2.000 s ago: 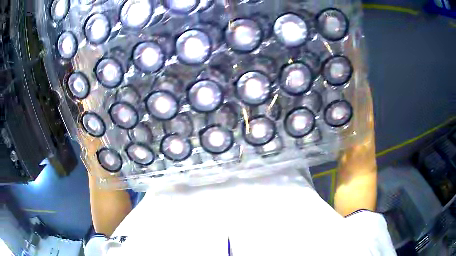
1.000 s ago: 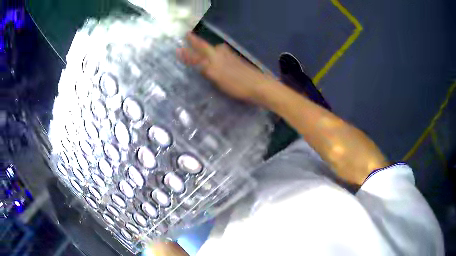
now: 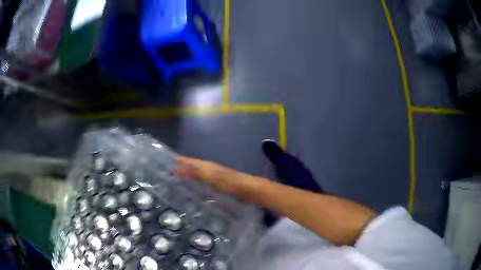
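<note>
A clear blister tray (image 3: 153, 211) with rows of round, dark-ringed parts with shiny centres fills the lower left of the view. It is cut off by the bottom edge and looks tilted. Several layers seem to show through the plastic. My right hand (image 3: 192, 170) is blurred and holds the tray's far right edge, with the fingertips at the plastic. My left hand is not in the picture.
A blue plastic stool (image 3: 182, 39) stands at the top, left of centre. Grey floor with yellow lines (image 3: 253, 108) lies ahead. A green surface (image 3: 31, 219) shows at the lower left. My dark shoe (image 3: 290, 166) is beside my forearm. A pale box (image 3: 467, 216) stands at the right edge.
The view has swung from the bench side to the floor and blue stool. The tray now sits lower in view, and my right hand still holds its edge. My left hand has dropped out of view.
</note>
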